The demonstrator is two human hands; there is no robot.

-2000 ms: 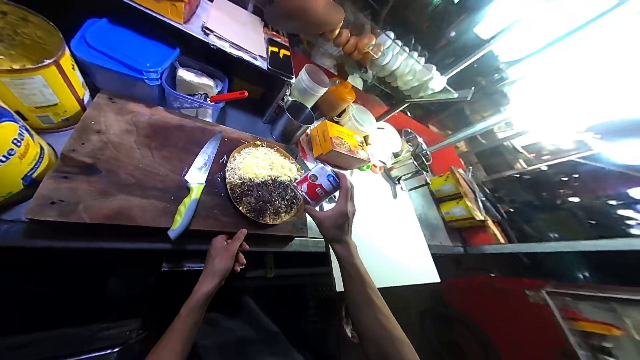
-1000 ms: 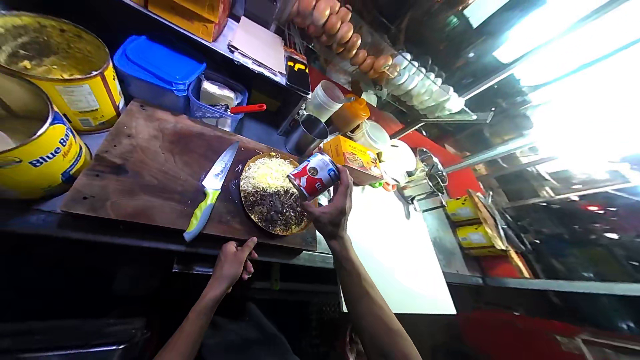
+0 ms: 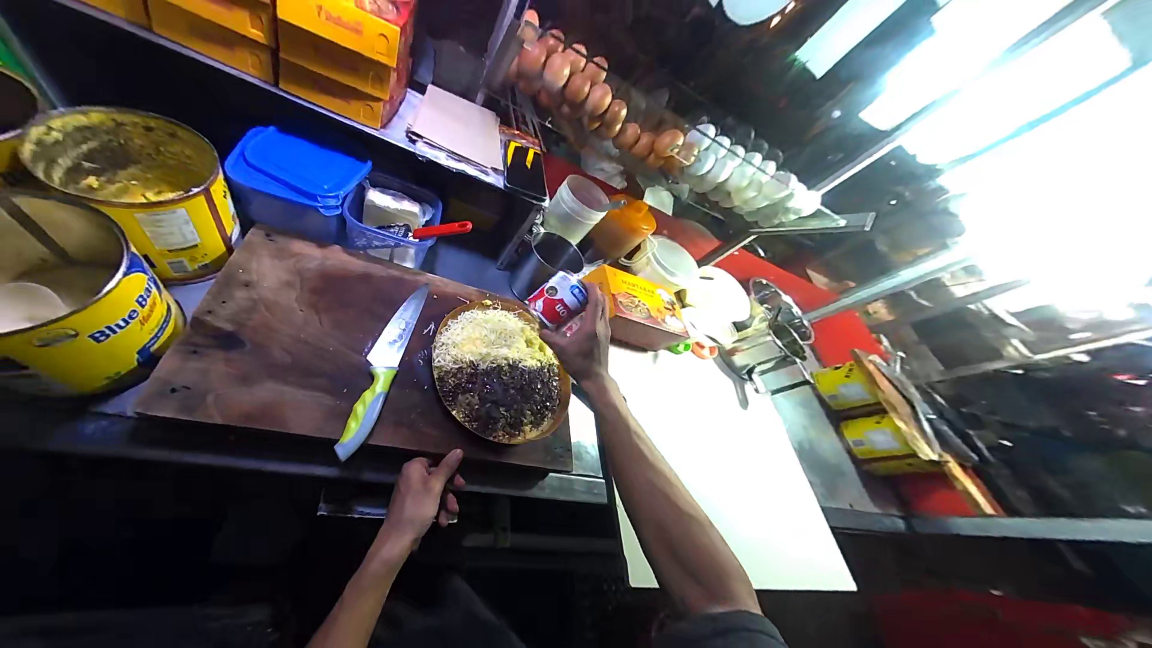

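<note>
My right hand (image 3: 583,340) holds a small red, white and blue can (image 3: 557,300), tilted, over the upper right edge of a round pancake (image 3: 500,371). Pale grated cheese covers the pancake's upper part, dark sprinkles its lower part. Just below the wooden board's front edge, my left hand (image 3: 427,493) has its fingers loosely curled; whether it touches the edge I cannot tell. A kitchen knife (image 3: 382,371) with a yellow-green and grey handle lies left of the pancake on the board (image 3: 270,333).
Yellow tins (image 3: 90,315) stand at the left. Behind the board are a blue-lidded container (image 3: 292,171) and a tub (image 3: 391,220) with a red-handled utensil. An orange box (image 3: 639,306) and a steel cup (image 3: 546,261) stand behind the can. A white board (image 3: 720,468) lies at the right.
My right hand has moved the can from the pancake's right side to its upper right edge. My left hand stays by the board's front edge.
</note>
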